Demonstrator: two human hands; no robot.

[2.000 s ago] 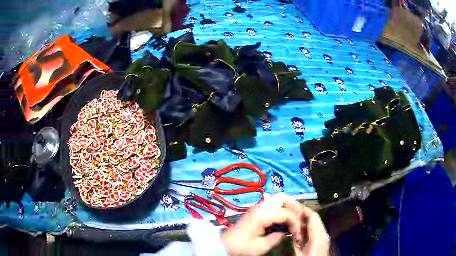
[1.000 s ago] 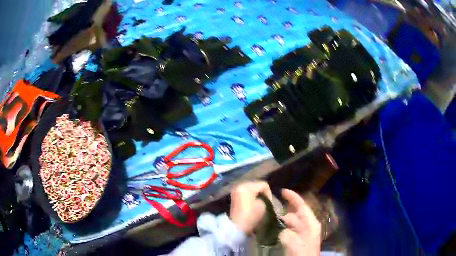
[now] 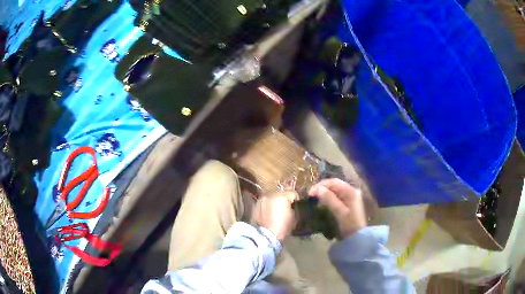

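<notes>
A small dark green pouch [image 3: 314, 218] is held between my two hands, beside my right knee. My left hand [image 3: 277, 213] grips its left side. My right hand [image 3: 341, 202] pinches its upper right part between thumb and fingers. The hands nearly meet at the pouch's top edge. Just beyond them is a brown block [image 3: 273, 158] with fine tan strands, some loose near my fingers. The picture is blurred, and part of the pouch is hidden by the fingers.
Large red-handled scissors [image 3: 83, 184] and a red strap [image 3: 95, 244] lie on the blue cloth [image 3: 92, 109] at left. Stacked green pouches [image 3: 167, 95] lie at the table edge, others at far left. A tall blue bin [image 3: 437, 97] and a cardboard box [image 3: 469, 221] stand right.
The view has swung right and down, showing my knee, the brown block and the blue bin. The scissors and pouches have shifted left in view. The hands now hold the pouch by the block.
</notes>
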